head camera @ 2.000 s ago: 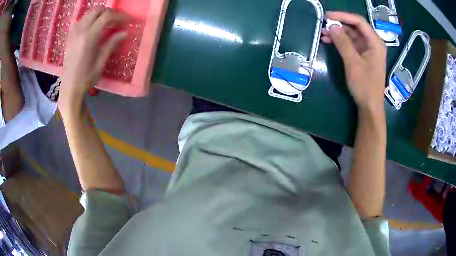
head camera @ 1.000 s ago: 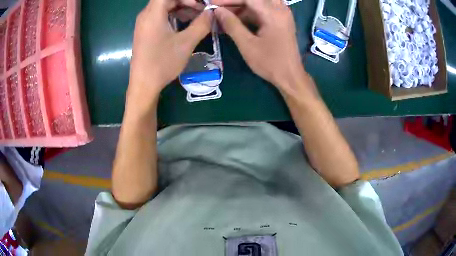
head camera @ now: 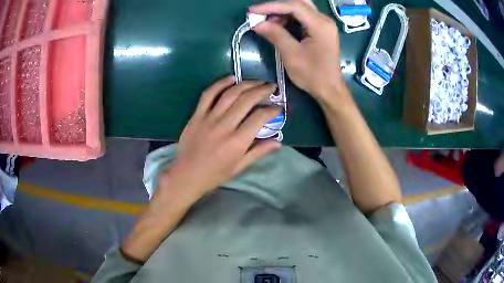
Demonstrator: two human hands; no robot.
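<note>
A long white-silver loop frame lies on the green bench in front of me, its rounded end pointing away. Its base plate with a blue strip is partly hidden under my left hand, which lies over the near part of the frame and holds it. My right hand pinches a small white plastic fitting between thumb and fingertips at the rounded end of the loop. Whether the fitting sits on the loop cannot be told.
A pink parts tray with tiny shiny parts is at the left. Two more loop frames with blue strips lie right of my right hand, one near an open cardboard box of white fittings.
My left hand has moved from the loop's rounded end down onto its base. My right hand stays at the rounded end with the white fitting. The view has shifted somewhat.
</note>
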